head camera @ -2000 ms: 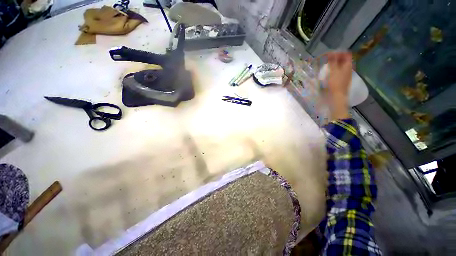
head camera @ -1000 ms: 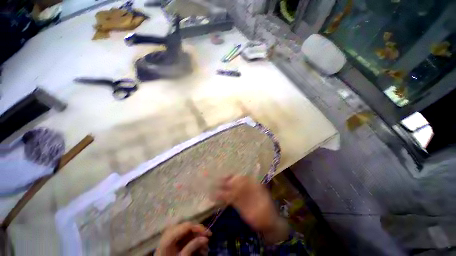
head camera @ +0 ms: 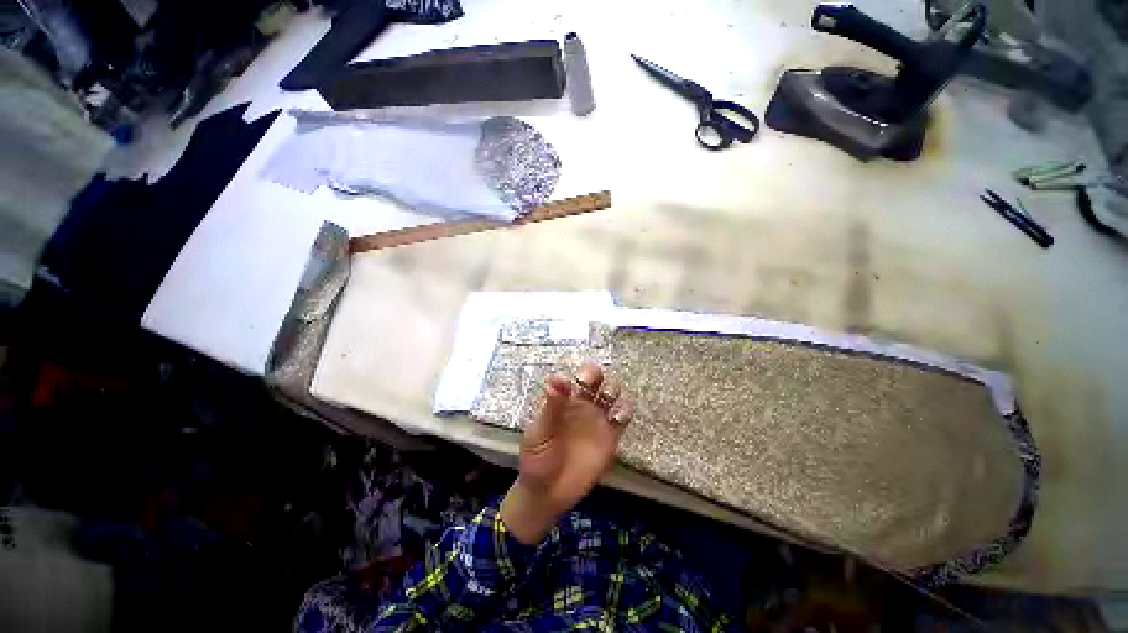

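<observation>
A speckled grey-beige sleeve (head camera: 792, 433) lies flat along the table's near edge, its wide curved end at the right. A pale lining border (head camera: 792, 331) shows along its far side, and a dark mottled strip (head camera: 1024, 470) edges the curved end. At the narrow left end, folded cuff flaps (head camera: 526, 352) lie on white lining (head camera: 476, 328). My left hand (head camera: 575, 433) is palm up above the near edge by the cuff, fingers curled and thumb apart, with nothing clearly held. My right hand is out of the picture.
Behind are shears (head camera: 703, 105), an iron (head camera: 854, 109), snips (head camera: 1018, 219) and green and white sticks (head camera: 1051, 174). A wooden ruler (head camera: 433, 231), pale lining (head camera: 396, 161), a folded speckled piece (head camera: 312, 303) and a dark bar (head camera: 445, 77) lie left.
The view has swung left, bringing the cuff end and the left side of the table in. My right hand has left the picture. My left hand now shows palm up by the cuff.
</observation>
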